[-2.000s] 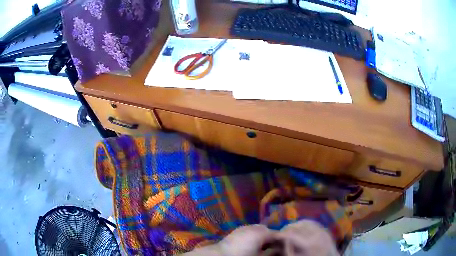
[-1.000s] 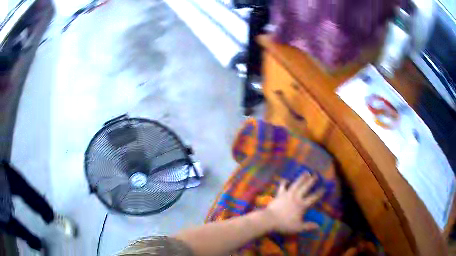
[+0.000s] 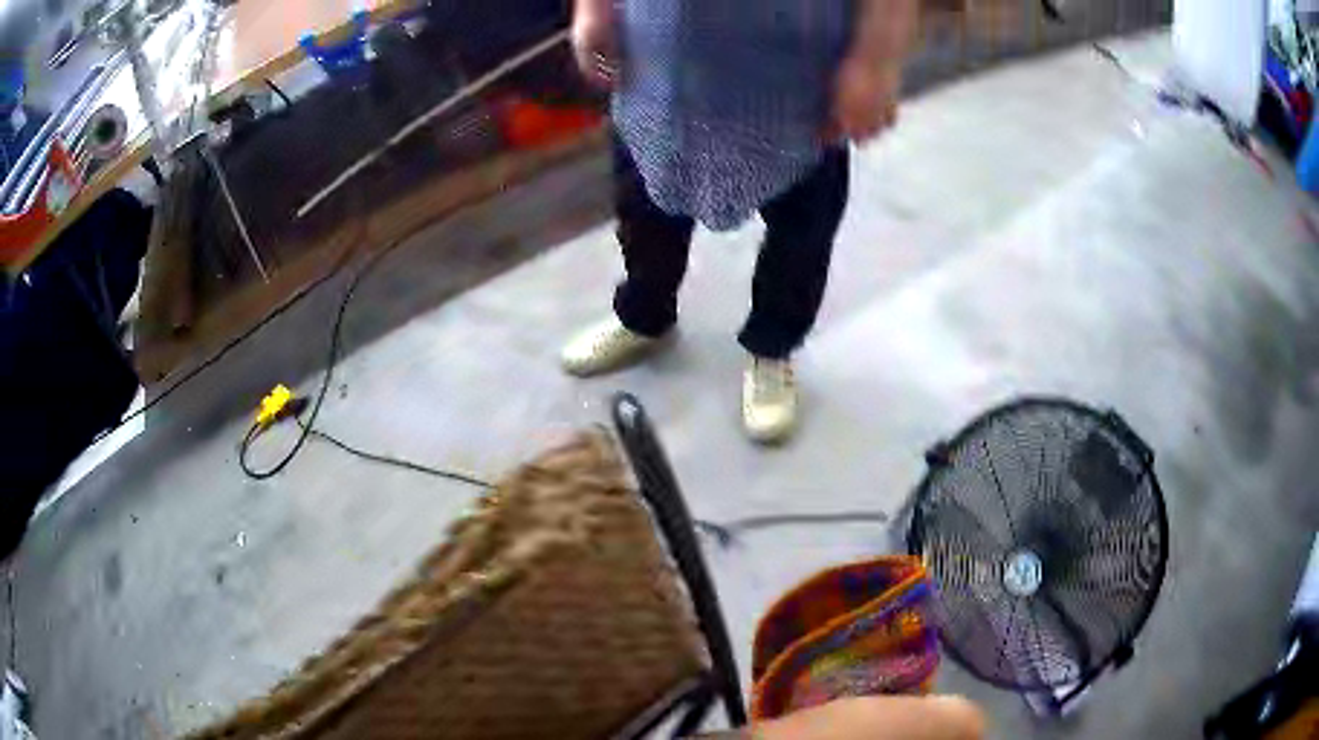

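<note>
The plaid garment (image 3: 846, 636) shows only as a small orange, red and purple checked part with an orange edge, at the bottom right of centre. The rest of it is outside the picture. My left hand (image 3: 882, 719), as far as I can tell, lies along the bottom edge just below this plaid part. It is cut off by the picture's edge, so its fingers and any grip do not show. My right hand is not in view.
A brown woven chair (image 3: 535, 622) with a dark curved frame fills the lower middle. A black floor fan (image 3: 1034, 549) stands at right. A person (image 3: 723, 174) stands ahead. A cable with a yellow connector (image 3: 275, 405) lies on the floor. A worktable (image 3: 246, 87) is upper left.
The view has swung left, away from the desk, scissors and papers. The hand that lay spread on the garment now shows only partly at the bottom edge. The chair and standing person have come into view.
</note>
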